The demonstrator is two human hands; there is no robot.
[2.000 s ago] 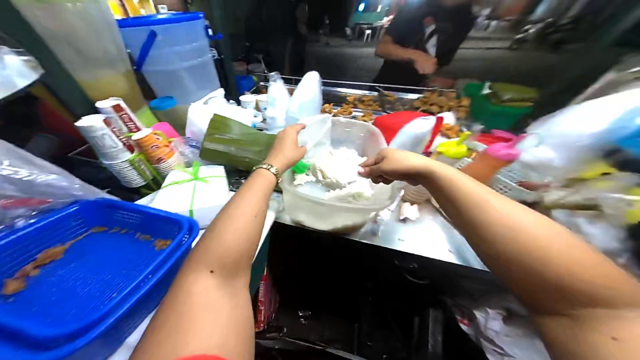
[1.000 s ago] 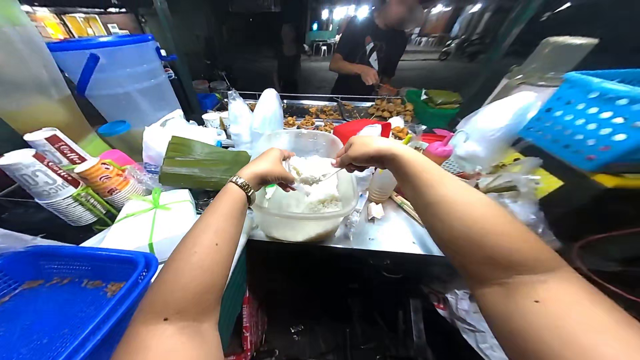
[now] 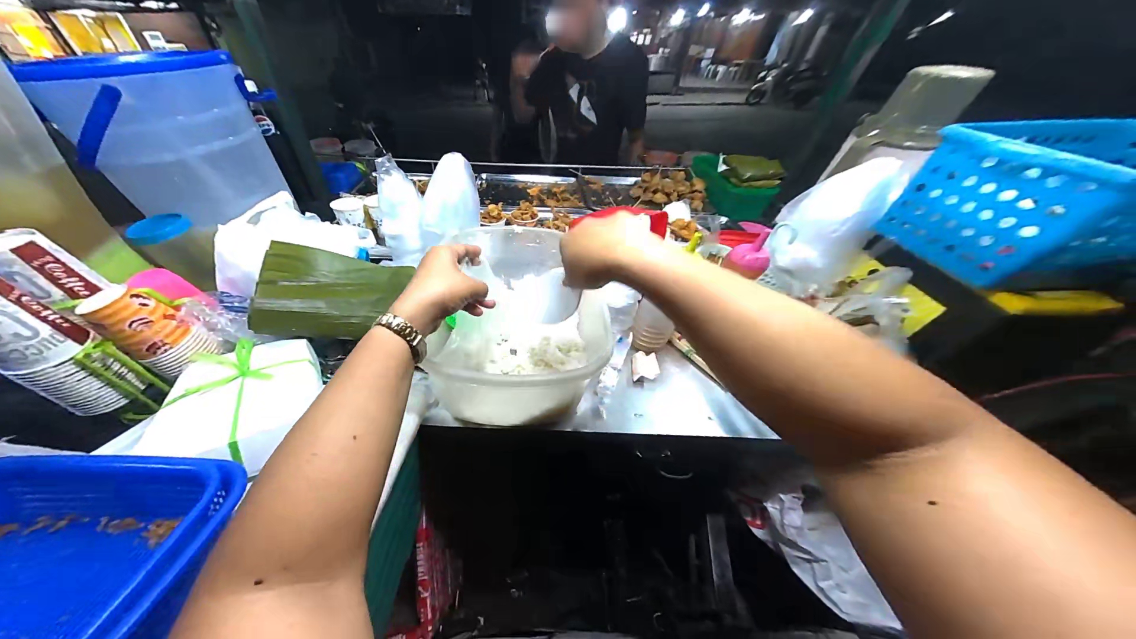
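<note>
A translucent plastic bowl (image 3: 510,395) holding white rice (image 3: 555,353) stands at the counter's edge. My left hand (image 3: 444,288), with a metal-band watch (image 3: 404,334) on the wrist, is at the bowl's left rim. Its fingers are bent beside thin clear plastic; whether they grip it is unclear. Over the bowl's right side, my right hand (image 3: 606,251) is closed, with a smooth pale object (image 3: 555,297) below its fingers, over the rice. The fingertips are partly hidden, and the object's kind cannot be told. A folded banana leaf (image 3: 328,288) lies left of the bowl.
Left are a white box with green ribbon (image 3: 293,377), stacked paper cups (image 3: 146,324), a blue basin (image 3: 80,568) and a lidded bucket (image 3: 191,133). Trays of fried food (image 3: 666,188) line the back. A light-blue basket (image 3: 1003,204) is right. A person (image 3: 590,98) stands opposite.
The view has turned, bringing the light-blue basket into sight at right. My right hand has moved from low over the rice to above the bowl's right side. The person opposite has lowered a hand.
</note>
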